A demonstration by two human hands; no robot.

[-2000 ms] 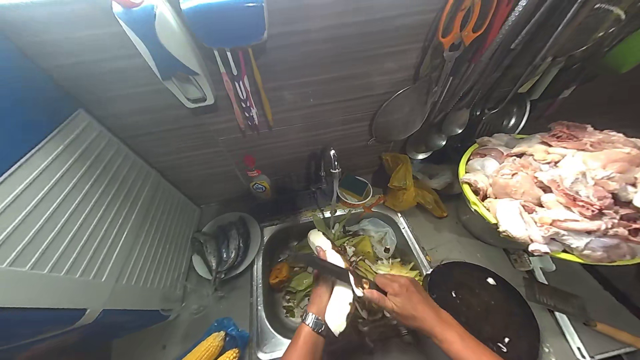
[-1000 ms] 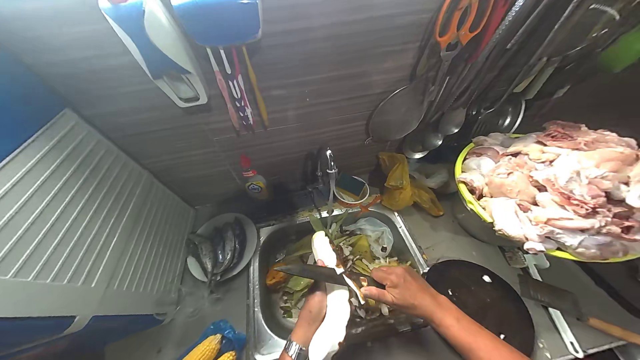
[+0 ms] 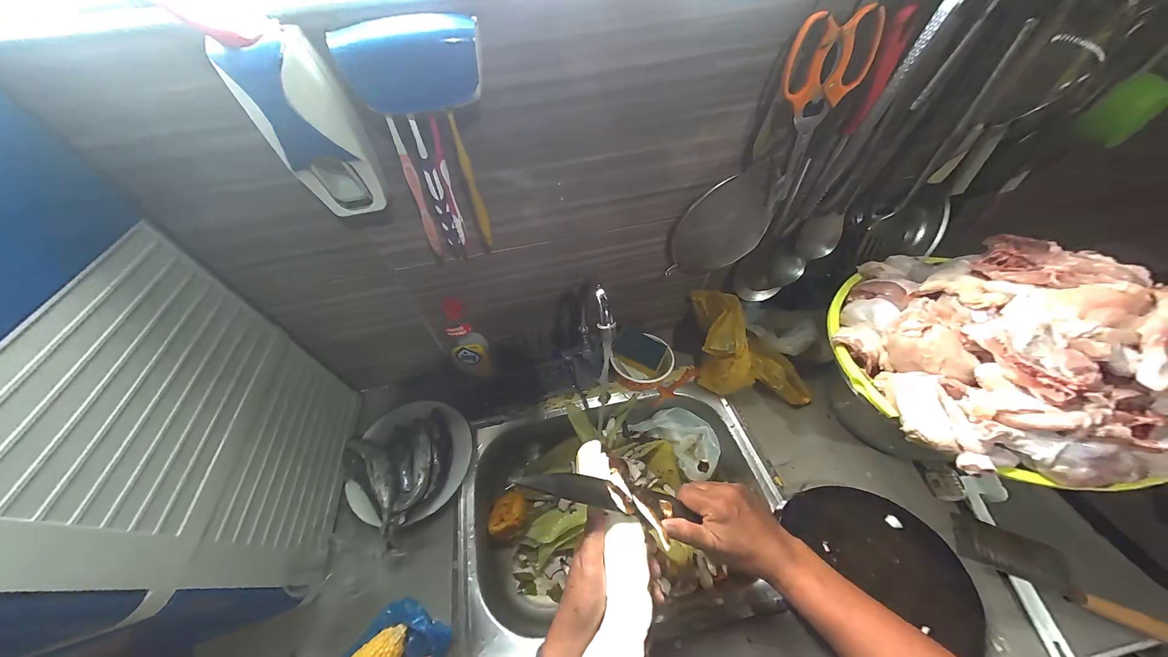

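Note:
A long white peeled root, likely cassava or a similar root (image 3: pixel 626 570), is gripped from below by my left hand (image 3: pixel 584 584) over the sink. My right hand (image 3: pixel 730 525) is closed around the handle of a kitchen knife (image 3: pixel 570 488). The dark blade lies across the root, and a strip of brown-edged peel (image 3: pixel 650 516) hangs beside it. Beneath, the steel sink (image 3: pixel 467 547) holds peelings (image 3: pixel 552 534), an orange-brown piece (image 3: pixel 507 516) and a clear plastic bag (image 3: pixel 689 443). Water runs from the faucet (image 3: pixel 604 315) behind the root.
Left of the sink, a plate (image 3: pixel 464 452) holds several fish (image 3: pixel 415 465); corn (image 3: pixel 383 643) lies near a blue bag (image 3: pixel 422 625). At right are a round dark board (image 3: pixel 885 566), a cleaver (image 3: pixel 1013 547) and a yellow-rimmed bowl (image 3: pixel 844 365) of raw chicken (image 3: pixel 1031 356). Utensils hang above, including orange-handled scissors (image 3: pixel 830 59).
The knife has shifted along the white root, and a strip of peel now hangs free beside the blade. Both hands have kept their holds.

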